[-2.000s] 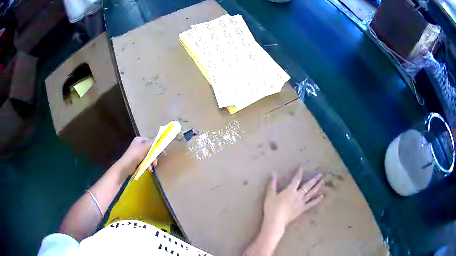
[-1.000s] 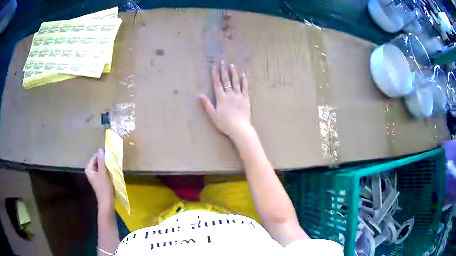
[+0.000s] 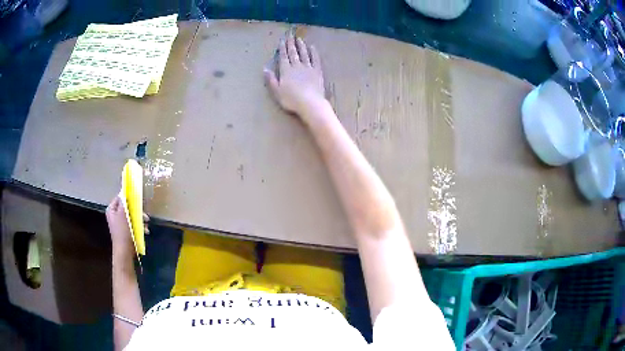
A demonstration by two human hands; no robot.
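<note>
My left hand [image 3: 121, 221] holds a folded yellow label sheet [image 3: 133, 202] at the table's front edge, at the left. My right hand [image 3: 299, 74] lies flat, palm down, on the cardboard table cover [image 3: 274, 158] near its far edge. Its fingers point away from me and nothing shows in it. A stack of printed yellow label sheets [image 3: 123, 55] lies at the back left of the table.
White round housings [image 3: 552, 123] with clear covers stand at the right end. Another white housing [image 3: 439, 5] is on the dark green surface beyond the table. A green crate [image 3: 466, 301] with white plastic parts [image 3: 510, 319] is below right. A cardboard box [image 3: 58, 274] is below left.
The view has swung towards the right since the first frame. My right hand has moved farther out, to the table's far edge. My left hand still holds the folded sheet.
</note>
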